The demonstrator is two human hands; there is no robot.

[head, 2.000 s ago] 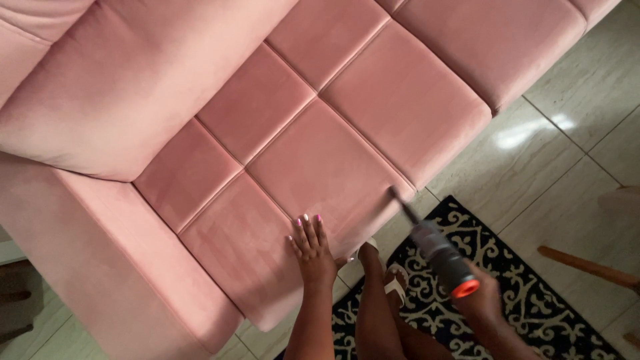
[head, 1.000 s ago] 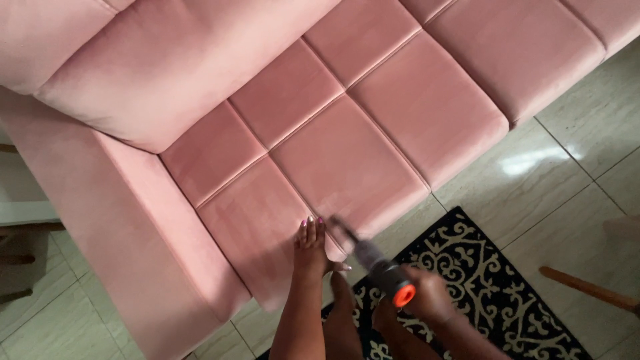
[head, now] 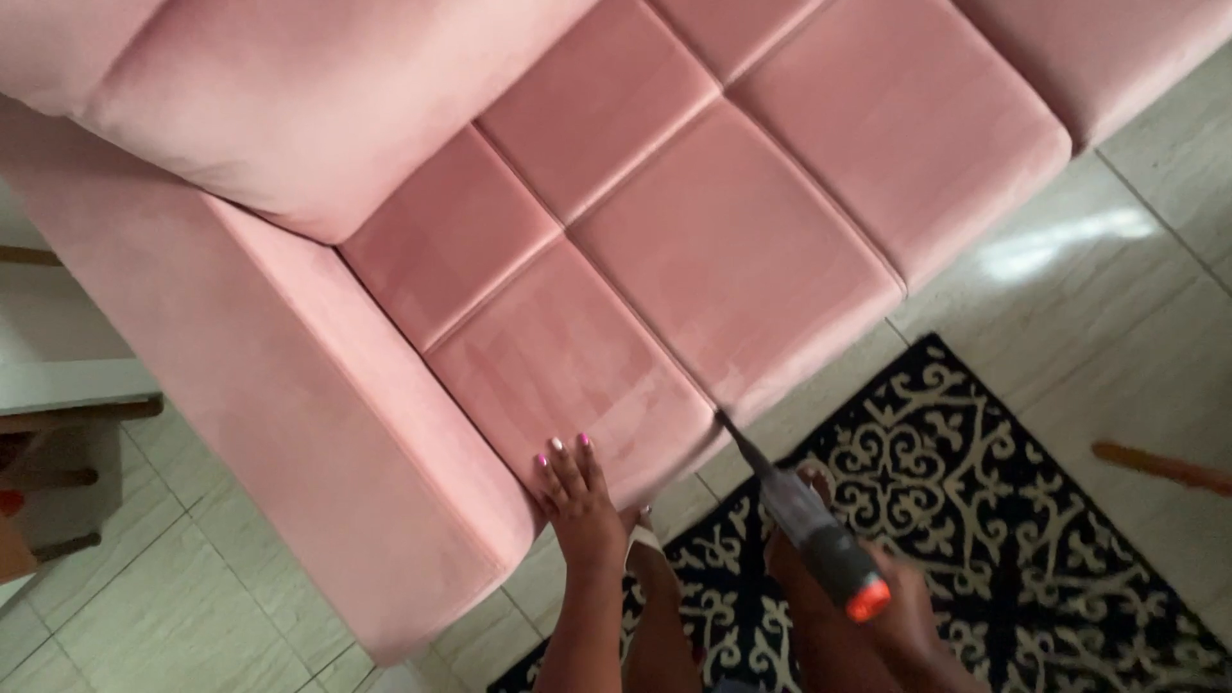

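My left hand (head: 576,491) rests flat, fingers apart, on the front edge of the pink velvet sofa seat (head: 731,250), close to the armrest. My right hand (head: 895,597) grips a handheld vacuum cleaner (head: 813,539) with a dark body and an orange-red end. Its narrow crevice nozzle (head: 739,436) points up and left, with the tip at the front end of a seam between two seat squares. Streaks mark the velvet beside my left fingers. The grip of the vacuum is mostly hidden beneath its body.
The sofa armrest (head: 385,452) and a back cushion (head: 318,106) border the seat on the left. My feet are on or beside a black and cream patterned rug (head: 962,481) on floor tiles (head: 1078,318). Wooden furniture legs (head: 1165,469) show at both sides.
The vacuum nozzle has moved from the right-hand seat squares to the front end of the seam nearer the armrest. My left hand has moved along the seat's front edge toward the armrest.
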